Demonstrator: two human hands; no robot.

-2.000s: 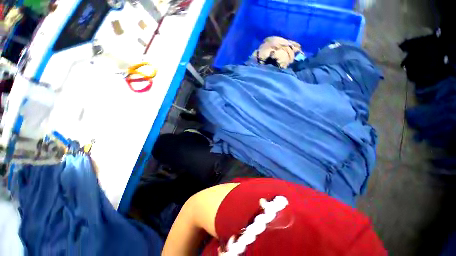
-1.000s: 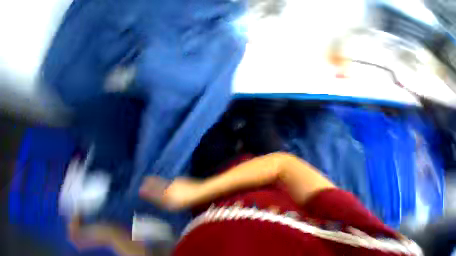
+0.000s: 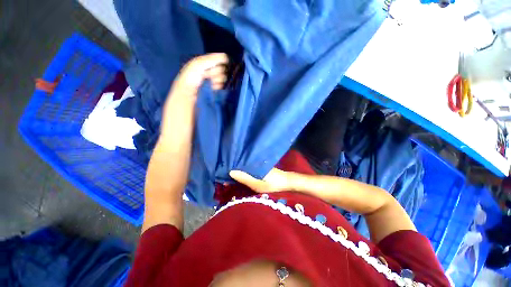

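Observation:
A blue garment piece (image 3: 297, 84) hangs in folds from the white machine table's edge down to the wearer's lap. My left hand (image 3: 206, 72) is raised at the cloth's left part, its fingers curled over a fold of it. My right hand (image 3: 263, 180) is low at the lap, its thumb on top of the cloth's lower edge and its fingers partly hidden, holding that edge. Scissors with a red and a yellow loop (image 3: 460, 95) lie on the table at the right. The needle area is not clearly visible.
A blue crate (image 3: 84, 185) with white scraps (image 3: 109, 124) stands on the floor at the left. Another blue crate (image 3: 442, 193) is below the table at the right, beside heaped blue cloth (image 3: 386, 160). More blue cloth (image 3: 61, 258) lies at the lower left.
The view has swung from the right crate towards the lap and left crate. My left hand has risen from low at the left to the upper cloth. My right hand has moved rightward along the cloth.

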